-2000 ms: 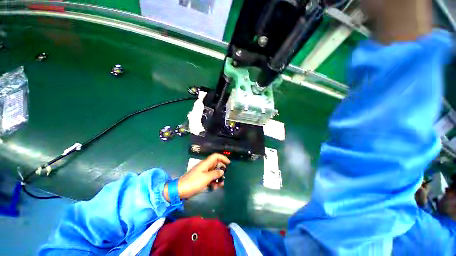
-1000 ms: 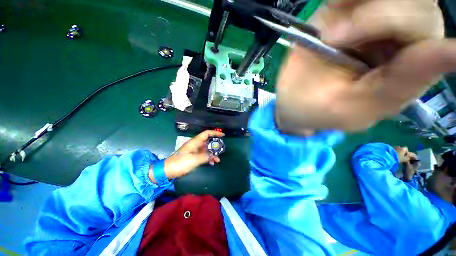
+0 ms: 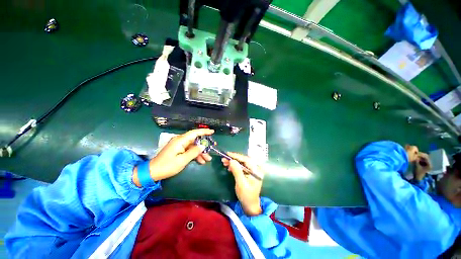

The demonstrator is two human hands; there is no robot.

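Observation:
My left hand (image 3: 177, 154), with a blue wristband, holds a round module (image 3: 204, 143) between thumb and fingers in front of the fixture base. My right hand (image 3: 246, 184) holds the tweezers (image 3: 235, 161) like a pen, their tip at the module's right edge. Whether the tip grips a part cannot be seen. Behind the hands stands the black fixture base (image 3: 197, 119) with glowing red digits, partly covered by my left fingers. The pale green press head (image 3: 212, 55) with its clear block is above the base.
A cream wad (image 3: 159, 81) and a round module (image 3: 130, 102) lie left of the fixture. A black cable (image 3: 96, 77) runs left. A narrow white card (image 3: 257, 139) and a wider white card (image 3: 262, 95) lie right. Another person's blue sleeve (image 3: 386, 172) is at the right.
My right hand has come down from the upper right with the tweezers and now meets the module in my left hand. The view has shifted right.

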